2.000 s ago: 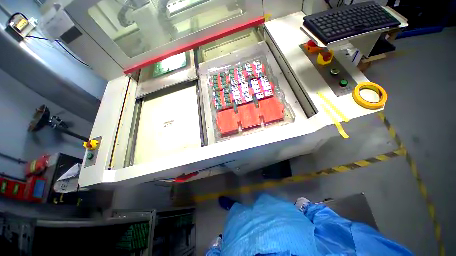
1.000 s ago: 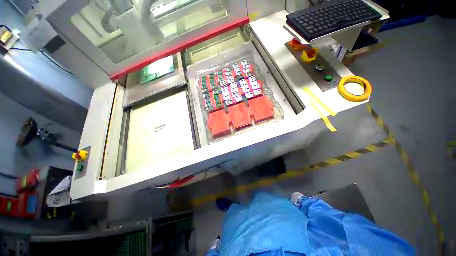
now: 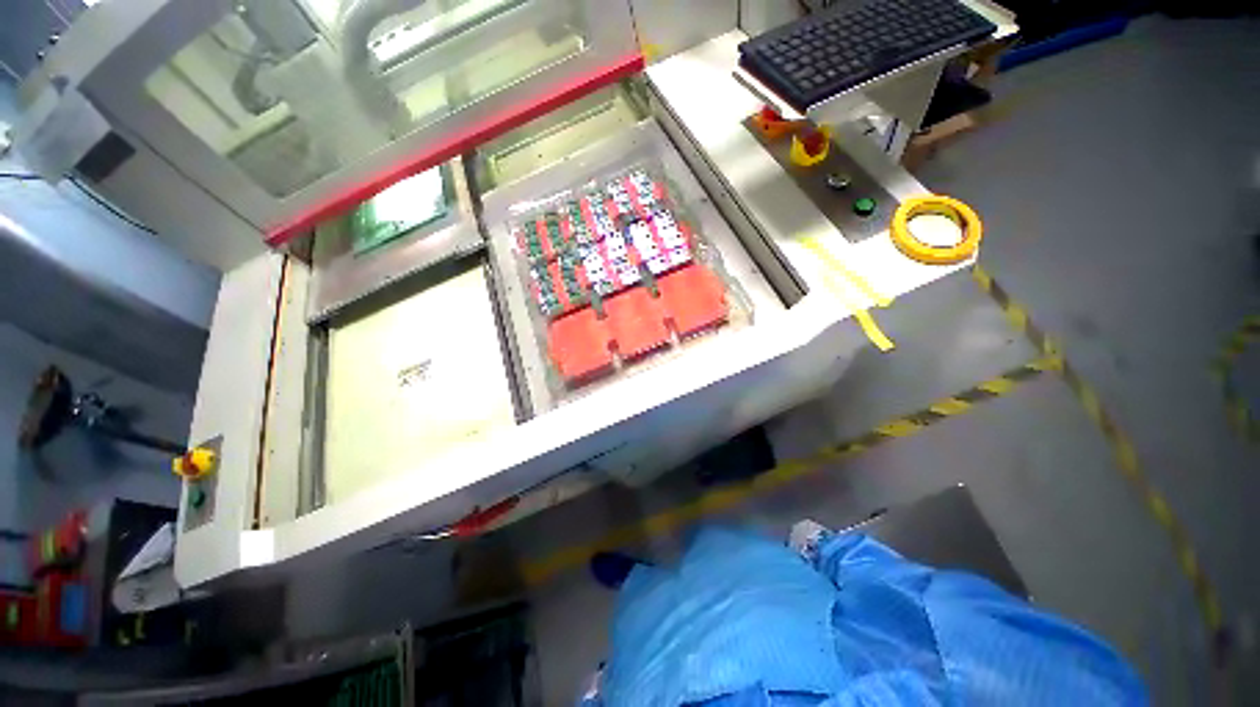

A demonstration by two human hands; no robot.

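Note:
A clear plastic tray with red pockets (image 3: 638, 326) lies on the right bed of the machine. Small green and white boards (image 3: 608, 246) fill its back rows; the front red row holds no boards. A green panel or fixture (image 3: 404, 207) lies on the left bed, close to the door's red edge. My right hand (image 3: 806, 537), in a whitish glove, is small and low in the picture beside my blue gown, away from the tray; its fingers are unclear. My left hand (image 3: 596, 684) shows only as a pale sliver at the gown's left side.
The clear door with a red lower edge (image 3: 456, 148) stands behind the beds. A keyboard (image 3: 868, 50), emergency-stop button (image 3: 811, 145), green button (image 3: 864, 207) and yellow tape roll (image 3: 937, 229) are at the right. Another stop button (image 3: 195, 464) is front left. Racks (image 3: 366, 684) stand lower left.
The view has turned, so the machine and tray have shifted left in the picture. The tray and panel look unchanged. My right hand stays low by the gown; less of my left hand shows.

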